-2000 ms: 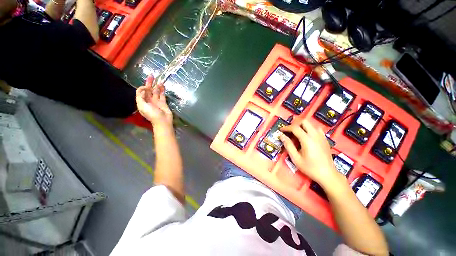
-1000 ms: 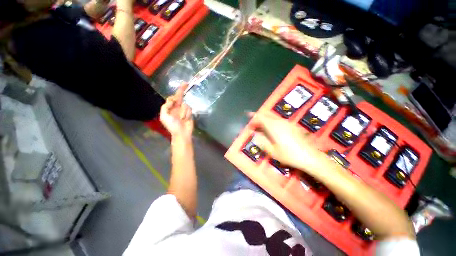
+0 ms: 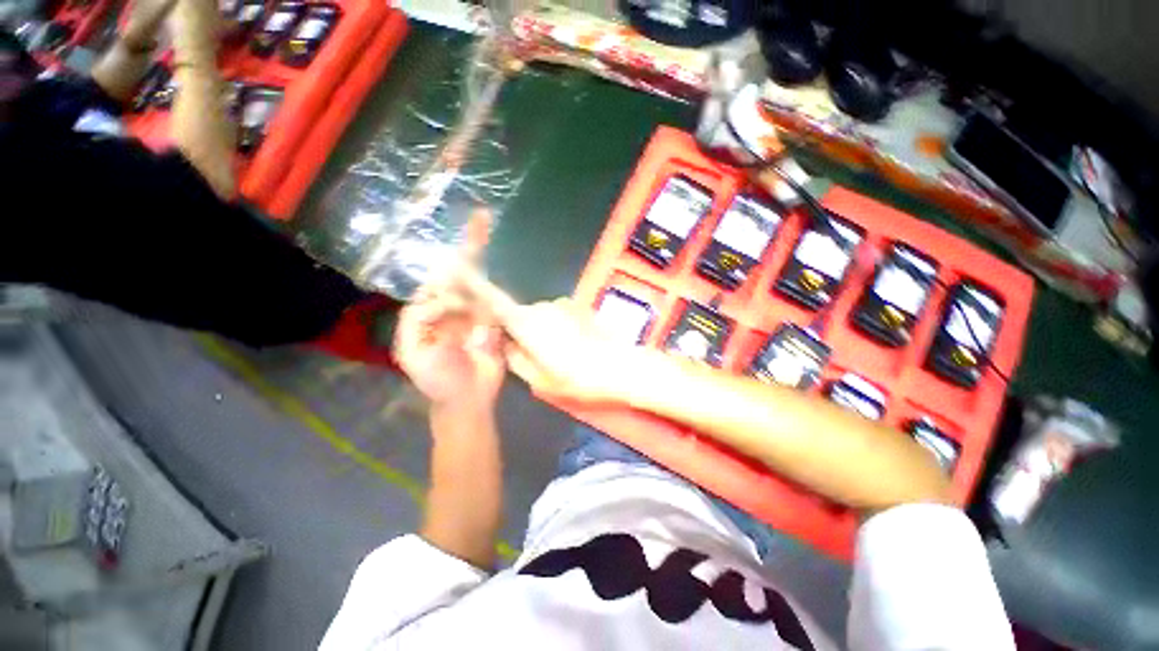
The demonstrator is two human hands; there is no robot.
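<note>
My left hand (image 3: 447, 341) is raised over the bench's front edge, left of the tray, with its fingers bent. My right hand (image 3: 540, 346) reaches across the tray's near left corner and its fingers meet my left hand. Both hands are blurred, so whether they hold a small label or strip cannot be told. The red-orange tray (image 3: 813, 509) holds two rows of black electronic units; a unit in the back row (image 3: 671, 219) shows a white label and a gold mark. My right forearm hides part of the front row.
Shiny clear film (image 3: 413, 210) lies on the green bench (image 3: 559, 165). A person's dark sleeve (image 3: 165, 242) and another red tray (image 3: 305, 127) are at the left. A dark slab (image 3: 1013, 169), black leads and red-and-white tape (image 3: 610, 54) lie along the back. Wrinkled plastic (image 3: 1049, 458) lies at the right.
My right hand has moved from over the tray's front row leftward to my left hand. My left hand stays raised left of the tray. The view has shifted.
</note>
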